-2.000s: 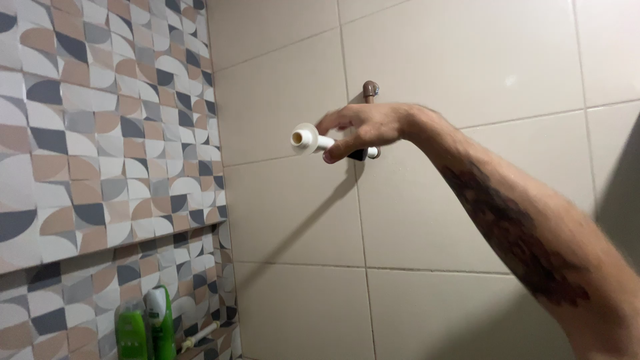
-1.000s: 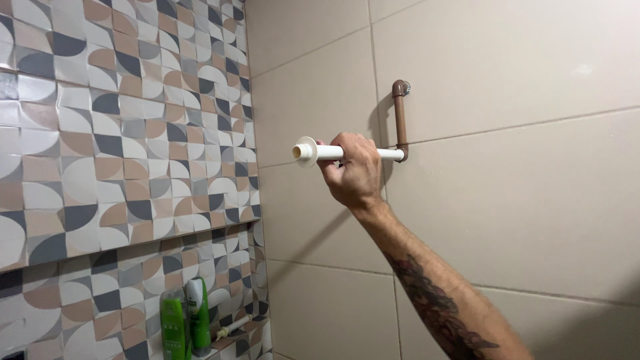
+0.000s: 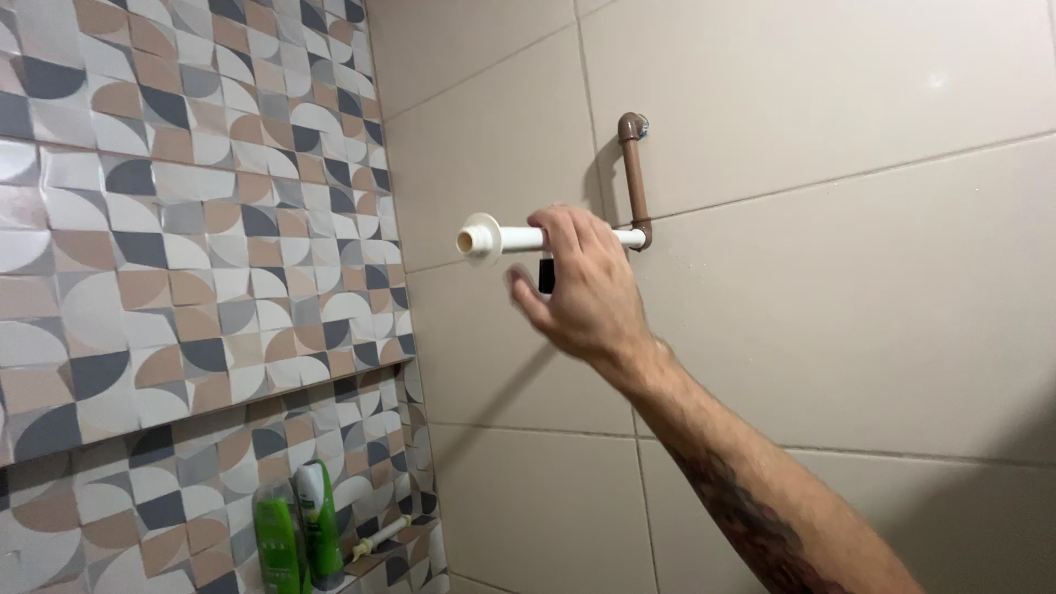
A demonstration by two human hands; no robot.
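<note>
A white plastic shower arm pipe with a round flange and a threaded open end juts from the lower elbow of a brown PVC pipe. The brown pipe runs up to another elbow at the wall. My right hand has its fingers over the top of the white pipe, while the thumb is apart below it; whether it grips the pipe is unclear. A small black piece shows between thumb and palm, mostly hidden. My left hand is out of view.
A patterned tile wall stands at the left, with a recessed niche below. In the niche are a green bottle, a green and white bottle and a thin whitish plastic item. Beige wall tiles lie behind the pipes.
My right hand was closed around the white pipe one second ago; its thumb has since come away and the fingers lie over the top. The hand sits nearer the brown elbow.
</note>
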